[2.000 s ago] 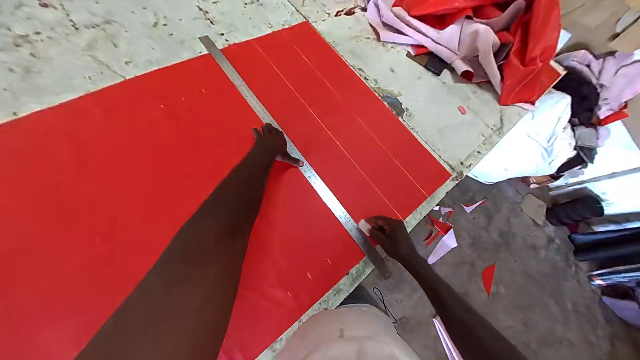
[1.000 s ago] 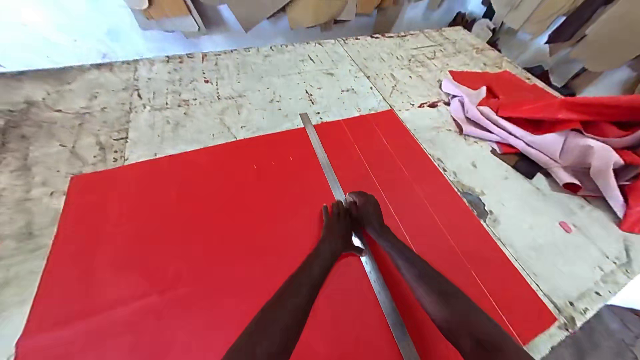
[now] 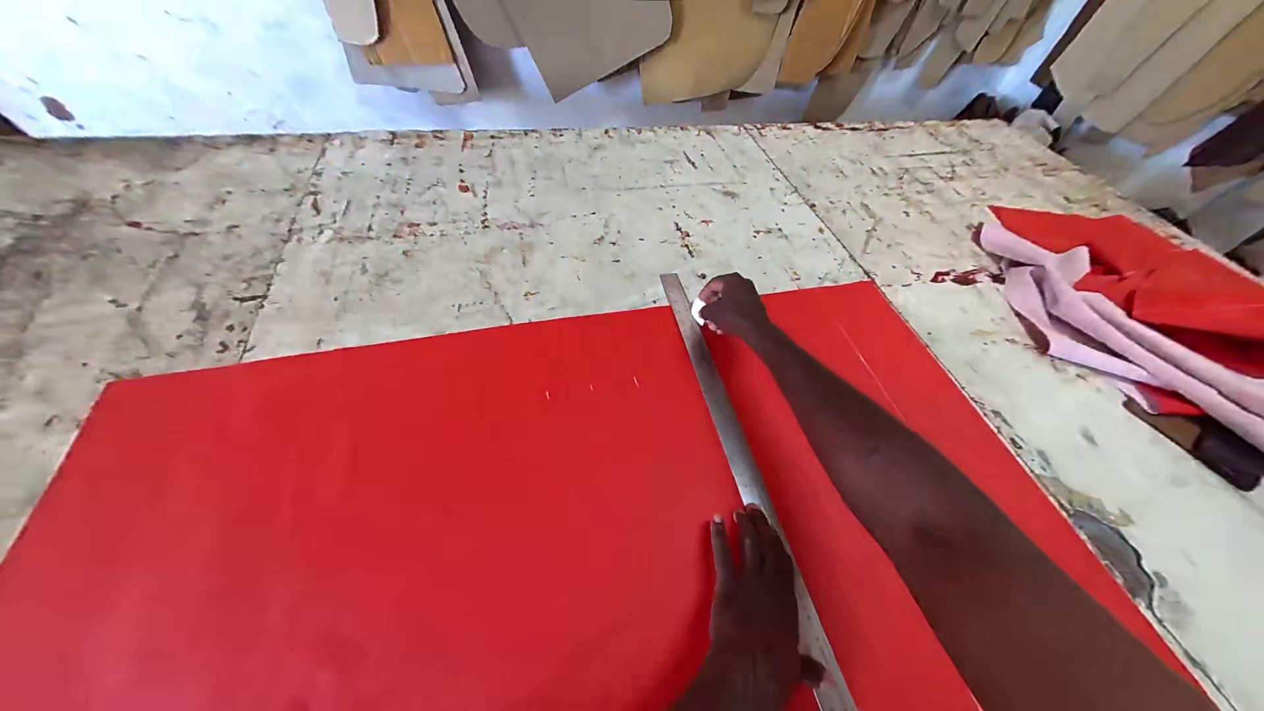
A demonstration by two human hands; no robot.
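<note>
A long metal ruler lies across a large sheet of red material, its far end just past the sheet's far edge. My left hand presses flat on the ruler's near part, fingers pointing away from me. Beside the ruler's far end, my right hand grips a small white piece of marking chalk. Short pale marks show on the red sheet left of the ruler, and thin pale lines run along it to the right, partly hidden by my right arm.
The sheet lies on a worn, stained worktable. A heap of red material with a pink underside sits at the right, over dark scraps. Cardboard pattern pieces hang along the far wall. The table surface has a damaged patch near its right side.
My right hand has moved away from my left hand, up along the ruler to its far end. My left hand stays on the ruler. The view has shifted.
</note>
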